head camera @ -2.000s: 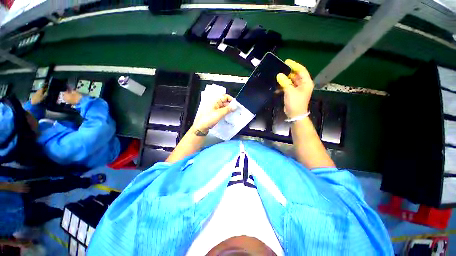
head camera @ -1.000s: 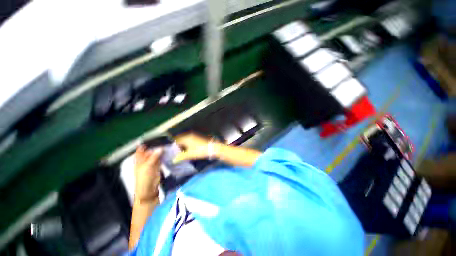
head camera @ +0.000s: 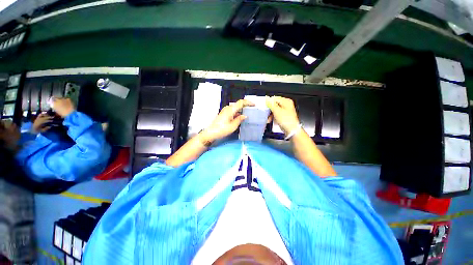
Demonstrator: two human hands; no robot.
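Note:
A whitish-grey, phone-sized film sleeve (head camera: 253, 123) is held upright close to my chest, between both hands. Whether a phone is inside cannot be told. My left hand (head camera: 231, 120) grips its left side near the upper end. My right hand (head camera: 282, 112), with yellow fingertips, holds its upper right corner. The black phone tray (head camera: 338, 98) lies just beyond and to the right, with dark glossy phones (head camera: 330, 124) in its pockets. A white stack of sheets (head camera: 206, 106) lies left of the tray.
Stacked black trays (head camera: 183, 103) stand left of the white sheets. A tall loaded tray stack (head camera: 409, 119) stands far right. More black trays (head camera: 280, 33) lie across the green bench, near a slanting grey post (head camera: 358, 39). A small bottle (head camera: 113, 88) and another worker (head camera: 67, 150) are left.
The black phone held half out of the sleeve two seconds ago no longer shows. Both hands have drawn together near my chest. The view swung right, then back to the bench.

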